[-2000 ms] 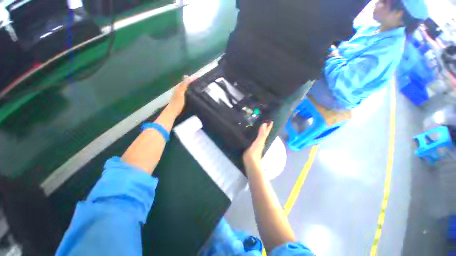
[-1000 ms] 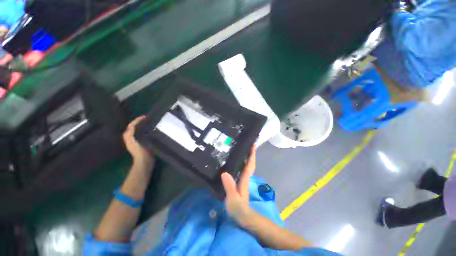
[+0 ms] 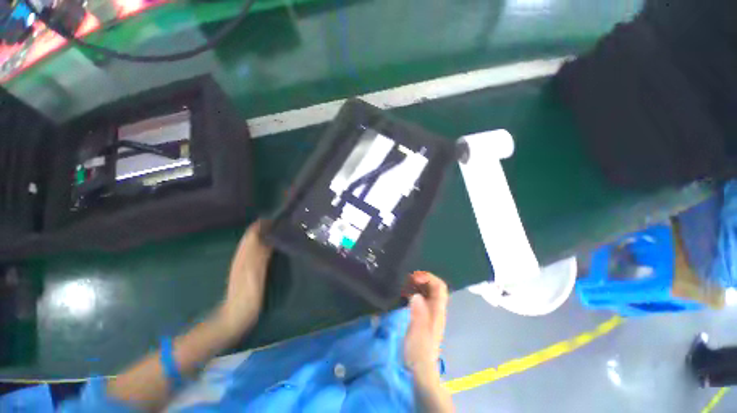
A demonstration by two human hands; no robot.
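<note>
A black foam tray (image 3: 311, 242) with an open-backed unit (image 3: 364, 193) in it is in front of me, turned at an angle over the green bench mat. The unit shows silver-white panels, a black cable and a small green patch. My left hand (image 3: 252, 258) is at the tray's left corner, its fingers partly hidden behind or under the tray. My right hand (image 3: 426, 310) is at the near right corner, fingers bent; whether it touches the tray is unclear.
Another foam tray with an open unit (image 3: 153, 149) tops a stack at the left. Tall black foam trays (image 3: 646, 105) stand at the right. A white roll (image 3: 489, 145) trails its strip to a white bucket (image 3: 537, 294). A blue stool (image 3: 630, 270) stands on the floor.
The tray came away from the right-hand stack towards me and has turned, so its green patch now points to the near left. My right hand has shifted to its near corner.
</note>
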